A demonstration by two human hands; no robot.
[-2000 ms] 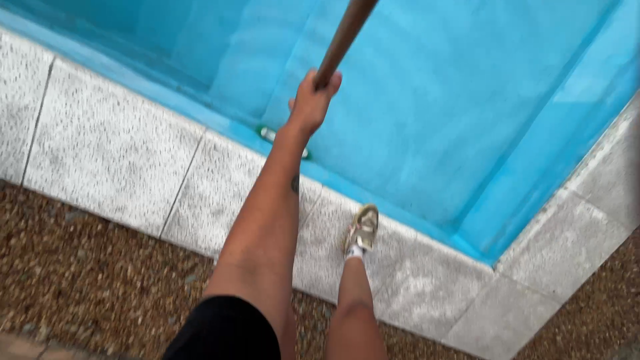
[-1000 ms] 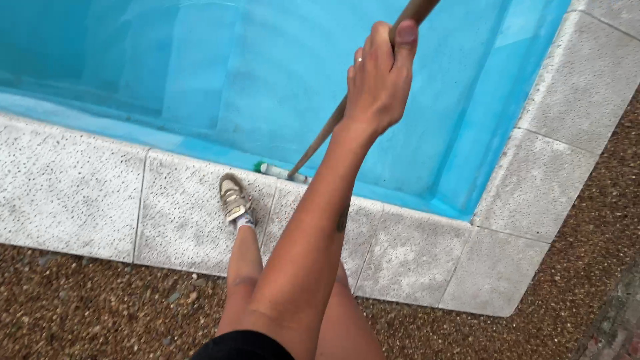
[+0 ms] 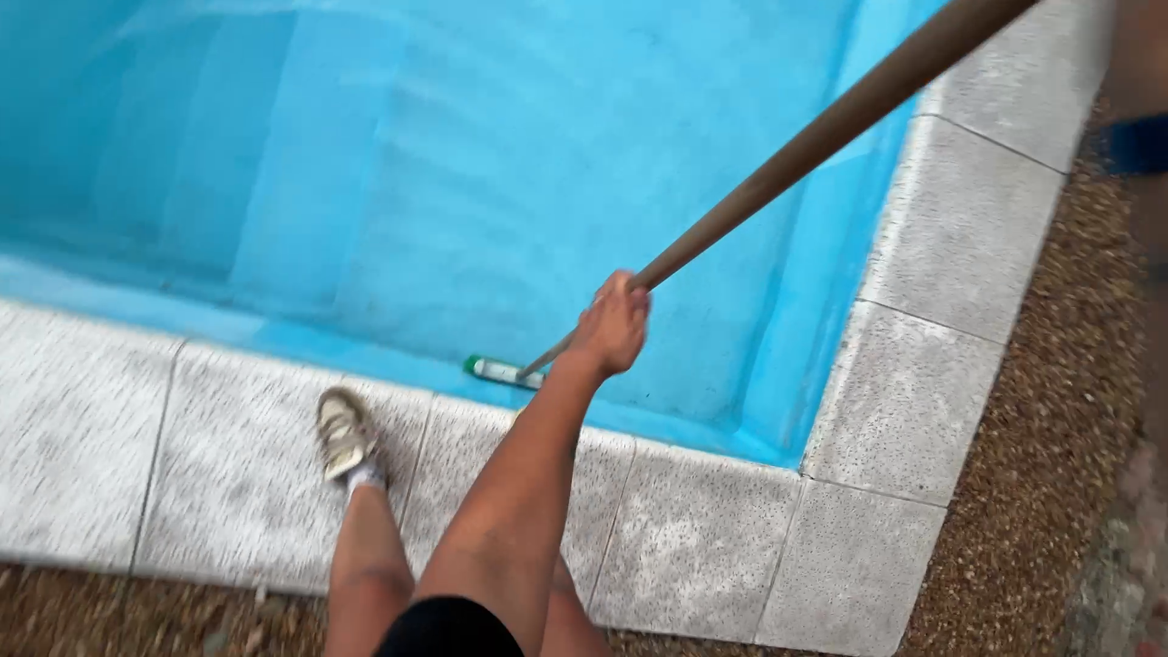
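My left hand (image 3: 616, 324) is closed around a long brownish pole (image 3: 794, 160), with my forearm stretched down over the pool edge. From the upper right the pole slants past my hand to a pool brush (image 3: 506, 372) with a green end and a whitish body. The brush lies in the blue pool close to the near wall, its right end partly hidden by my forearm. My right hand is out of view, and the pole's upper end leaves the frame.
Pale stone coping (image 3: 703, 538) borders the pool (image 3: 547, 182) and turns a corner at the right. My shoe (image 3: 345, 433) stands on it near the water. Brown gravel (image 3: 1031, 429) lies outside the coping. A blurred dark blue thing (image 3: 1136, 144) shows at the right edge.
Since a second ago my left hand has gone down and away from the camera, still around the pole. The brush sits a little farther from the coping. The view has shifted.
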